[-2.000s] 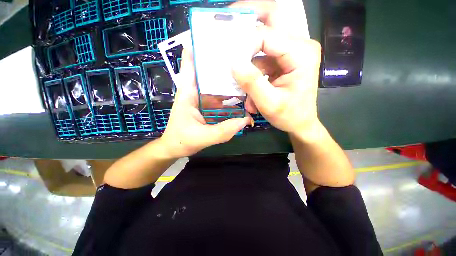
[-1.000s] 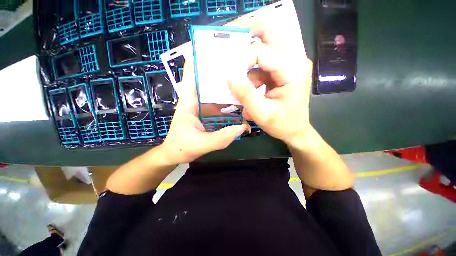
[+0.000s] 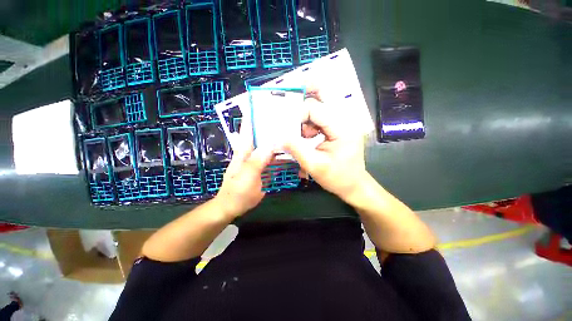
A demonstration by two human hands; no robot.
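A blue-edged phone housing [image 3: 279, 175] is held upright between my hands, its keypad grid toward me. A white piece [image 3: 271, 119] covers its window area. My left hand [image 3: 241, 182] grips the housing's left side and lower part. My right hand [image 3: 332, 147] is at its right side, fingers bent at the white piece; whether it grips the piece or the housing is hidden. A white die-cut adhesive sheet [image 3: 342, 78] lies tilted beneath, over the tray, with gaps at its left end.
The black housing tray [image 3: 150, 91] holds rows of blue housings. A white sheet stack [image 3: 45, 139] lies left of it. A dark phone-like device [image 3: 400, 94] lies right. An open carton [image 3: 91, 266] is on the floor. Red stool parts [image 3: 555, 241] show at right.
The view has shifted, so tray and bench show lower. My left thumb has moved up from the keypad to the white piece's lower edge. More of the die-cut sheet shows.
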